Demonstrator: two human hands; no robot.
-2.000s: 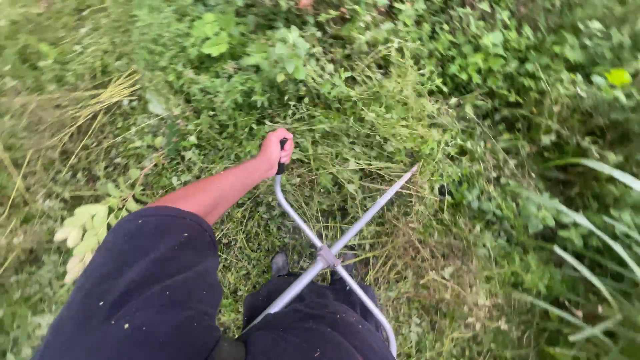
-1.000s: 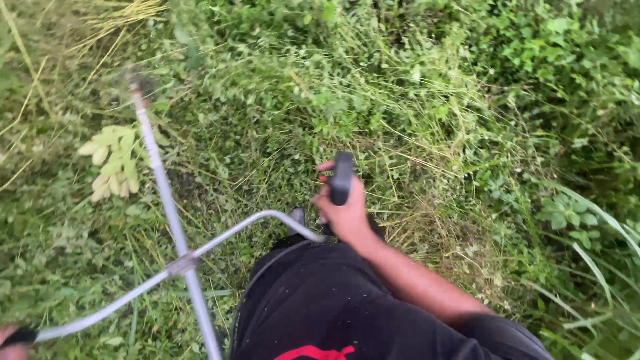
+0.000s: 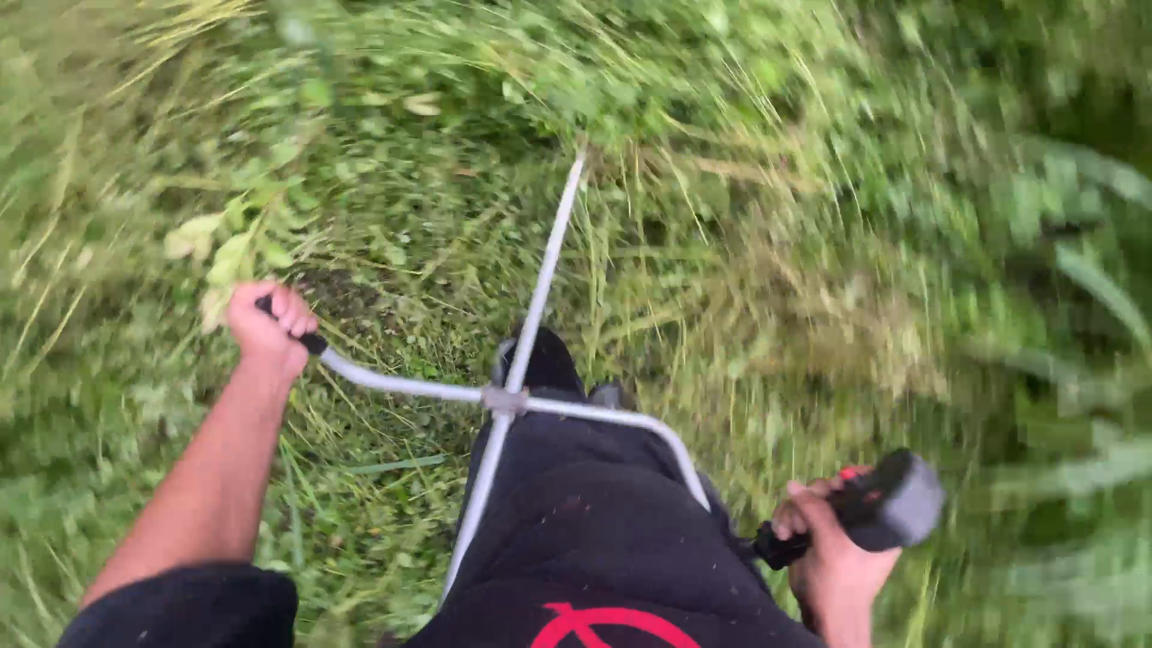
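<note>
My left hand (image 3: pixel 270 326) is closed around the black left grip of a brush cutter's bent metal handlebar (image 3: pixel 396 384). At the right, my right hand (image 3: pixel 832 540) holds the black control handle (image 3: pixel 877 508), which has a red part near my fingers. A clamp (image 3: pixel 505 401) joins the handlebar to the long straight metal shaft (image 3: pixel 551 261), which crosses in front of my legs. The shaft's far end reaches into the grass near the upper middle; the cutting head there is hidden or blurred.
Low green weeds (image 3: pixel 405 243) and cut grass surround my feet. A dark shoe (image 3: pixel 544 360) stands close beside the shaft. Dry flattened stalks (image 3: pixel 792 306) lie right of it, with long blades of grass (image 3: pixel 1102 288) at the far right. A pale-leaved plant (image 3: pixel 232 256) is near my left hand.
The shaft pointed right two seconds ago and to the upper left one second ago; now it points ahead, its far end having swung back rightward since then. Both hands are now fully in view.
</note>
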